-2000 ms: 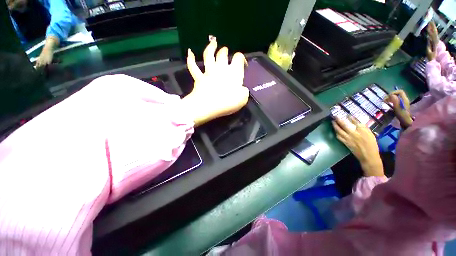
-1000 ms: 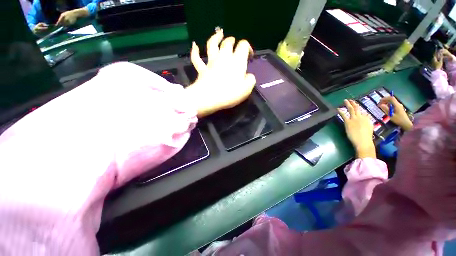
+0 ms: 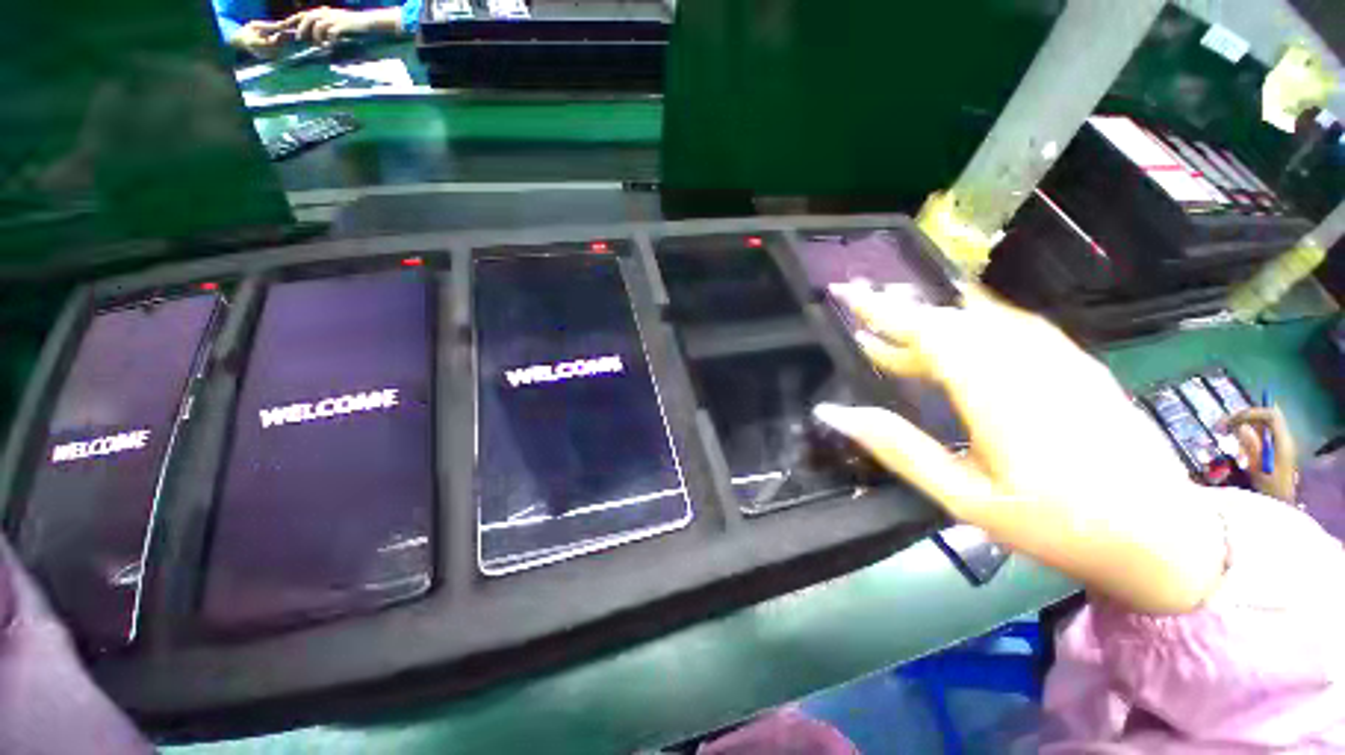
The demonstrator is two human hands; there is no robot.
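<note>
A black foam tray (image 3: 457, 354) holds five phones side by side. The three left phones, leftmost (image 3: 111, 457), second (image 3: 325, 428) and middle (image 3: 575, 398), show WELCOME on dark screens. The fourth phone (image 3: 752, 398) is black. The rightmost phone (image 3: 870, 263) is purplish and lit, partly covered by my right hand (image 3: 1018, 413). My right hand reaches in from the right, fingers apart over that phone, thumb tip above the fourth phone's right edge. Whether it touches the glass is unclear. My left hand is out of view; only a pink sleeve (image 3: 37, 664) shows at lower left.
The tray lies on a green bench (image 3: 428, 715). Stacked black trays (image 3: 1165, 221) and a pale post (image 3: 1055, 118) stand behind right. A loose phone (image 3: 971, 555) lies beyond the tray's right end. A neighbour's hand (image 3: 1261, 443) holds a blue pen. Green partitions (image 3: 826, 103) stand behind.
My left hand and arm have left the tray, uncovering the left phones. My right hand has come in over the right end. The view has shifted left. The middle phone's WELCOME is now visible.
</note>
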